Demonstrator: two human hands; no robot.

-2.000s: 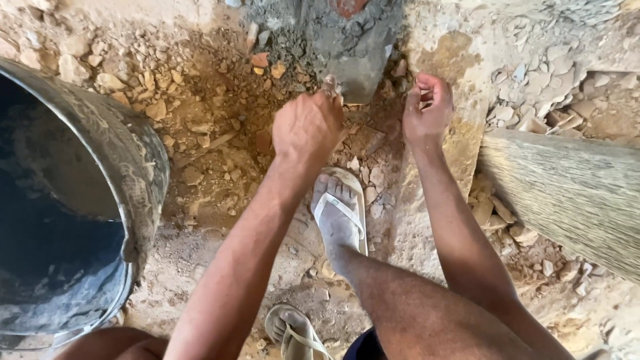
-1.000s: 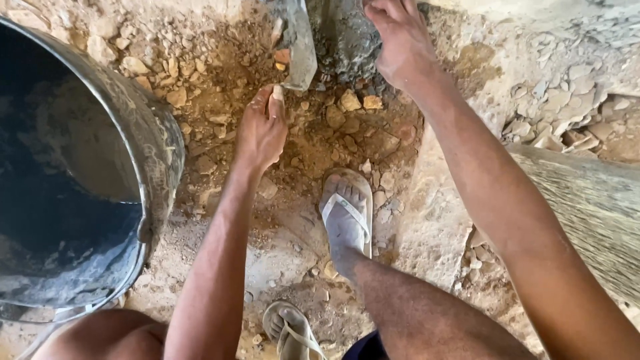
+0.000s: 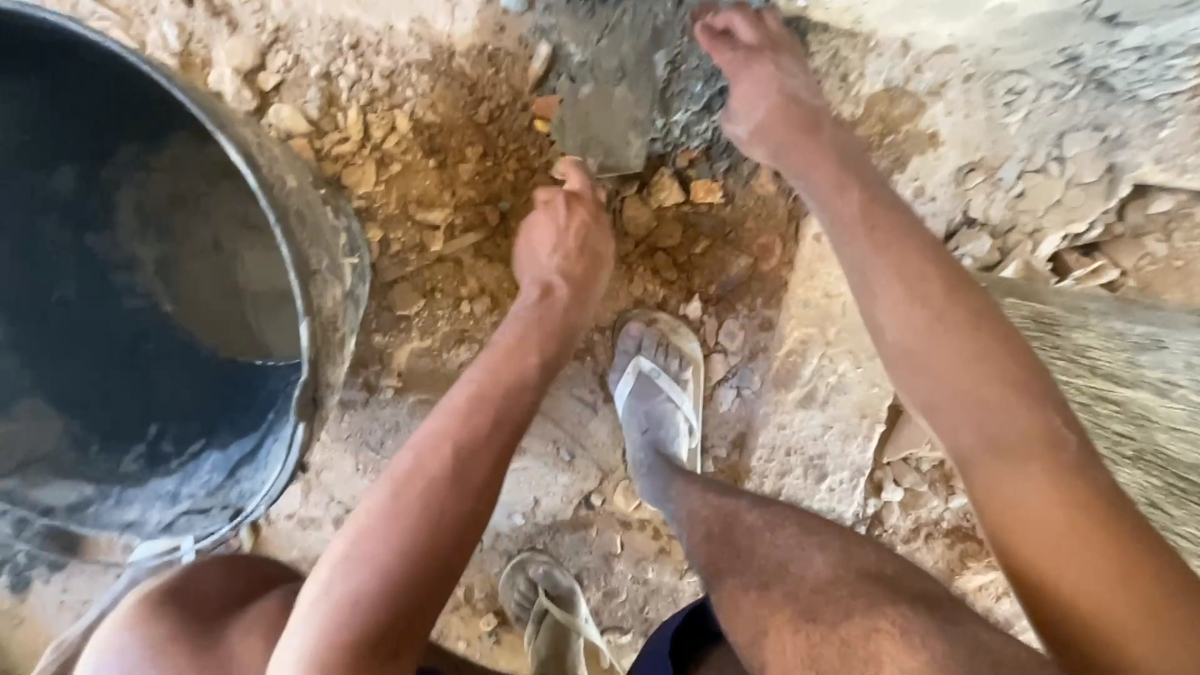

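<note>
My left hand (image 3: 564, 230) is at the upper middle of the view, its fingers curled at the near edge of a flat grey metal blade (image 3: 605, 122), which looks like a trowel's. A handle, if any, is hidden by the hand. The blade lies against wet grey mortar (image 3: 689, 80) at the top of the view. To the right of the blade, my right hand (image 3: 764, 84) reaches over the mortar with bent fingers; its fingertips are blurred near the top edge, and whether they hold anything cannot be told.
A large dark bucket (image 3: 298, 309) stands at the left, with grey residue inside. Broken stones and rubble (image 3: 412, 216) cover the ground around the blade. My sandalled foot (image 3: 661, 403) is at the centre. A rough pale slab (image 3: 1116, 394) lies at the right, beside cracked flakes.
The left hand has moved right and the blade with it since one second ago. Two seconds ago the right hand was lower, beside the blade; it is now up over the mortar.
</note>
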